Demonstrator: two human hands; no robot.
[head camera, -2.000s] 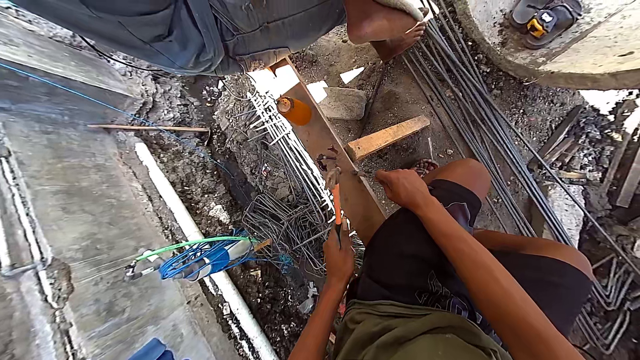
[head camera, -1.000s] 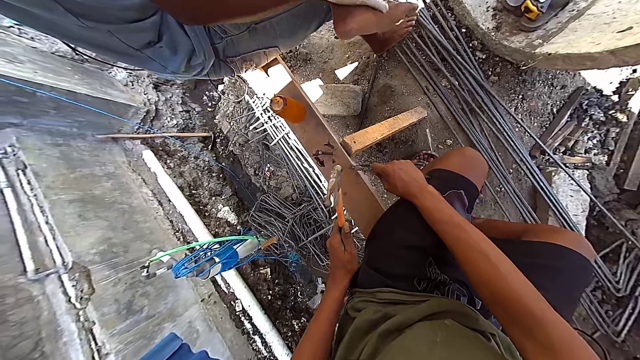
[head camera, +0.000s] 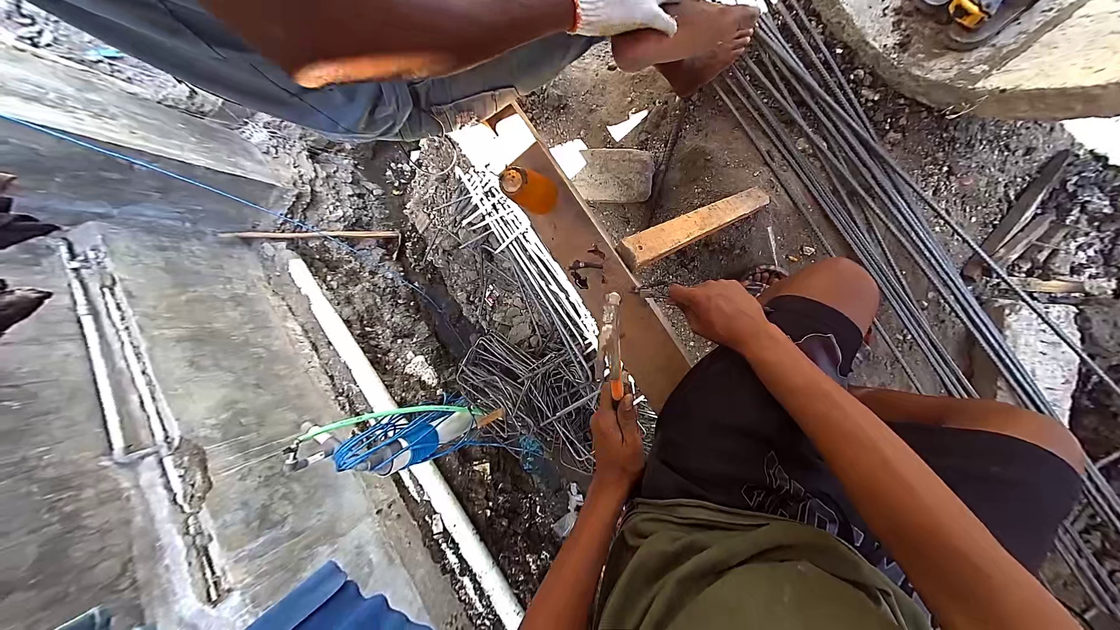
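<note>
My left hand (head camera: 618, 433) grips a metal tool (head camera: 611, 337) with an orange handle, seemingly a hammer, its upper end over a brown board (head camera: 647, 337). Pinched in my right hand (head camera: 722, 311) is a thin metal piece (head camera: 656, 287) that reaches the board's right edge; its far end is hard to make out. Small dark pieces (head camera: 588, 265) lie on the board just above the tool. Farther up the board is an orange bottle or cup (head camera: 529, 191), tipped on its side. A wood block (head camera: 696, 227) lies right of the board.
A co-worker's bare foot (head camera: 722, 39) and gloved hand (head camera: 621, 16) are at the top. Long steel bars (head camera: 862, 184) run along the right. Bent steel rods (head camera: 525, 376), a blue line reel (head camera: 411, 444) and a white pipe (head camera: 350, 350) lie left of the board.
The co-worker's forearm and gloved hand have come farther into view at the top. The tool in my left hand has changed its tilt and now points more upright in view.
</note>
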